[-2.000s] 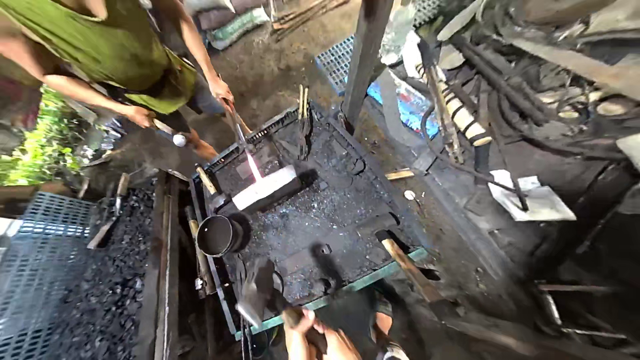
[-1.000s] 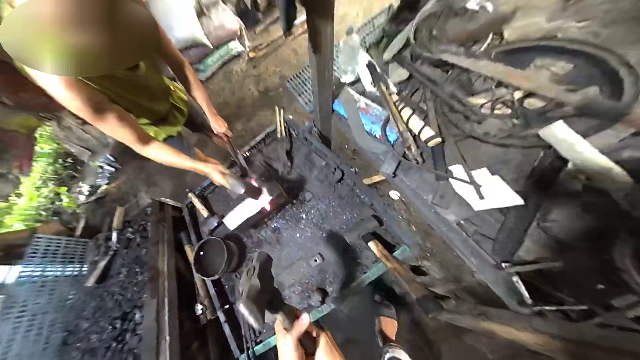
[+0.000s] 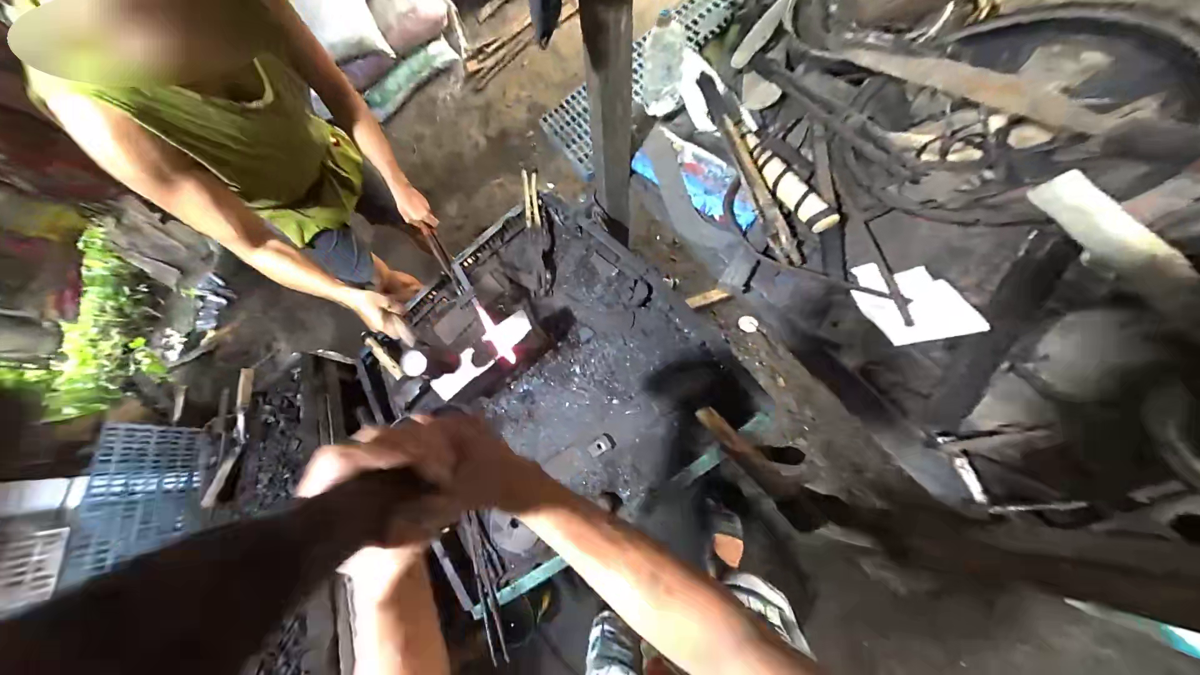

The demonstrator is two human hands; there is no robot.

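Near the middle left, my left hand [image 3: 345,461] and my right hand [image 3: 476,459] are close together, closed around a dark handle [image 3: 225,553] that runs to the lower left corner, near the camera and blurred. The tool's head cannot be made out. Beyond my hands, a glowing metal workpiece [image 3: 497,333] lies across a bright-topped anvil block [image 3: 464,377]. A co-worker holds it with tongs [image 3: 450,262]. The co-worker's other hand grips a hammer whose round face [image 3: 413,363] shows just left of the block.
The block stands in a metal-edged bed of dark grit [image 3: 581,394]. A wooden handle [image 3: 722,436] juts over its right edge. A post [image 3: 609,112] rises behind. Scrap metal and a wrapped rod [image 3: 792,183] lie right; a blue plastic grate [image 3: 141,487] is at left.
My hands have risen, and the hammer head seen low over the bed is no longer visible there. The co-worker's hammer has moved from above the workpiece to the block's left side.
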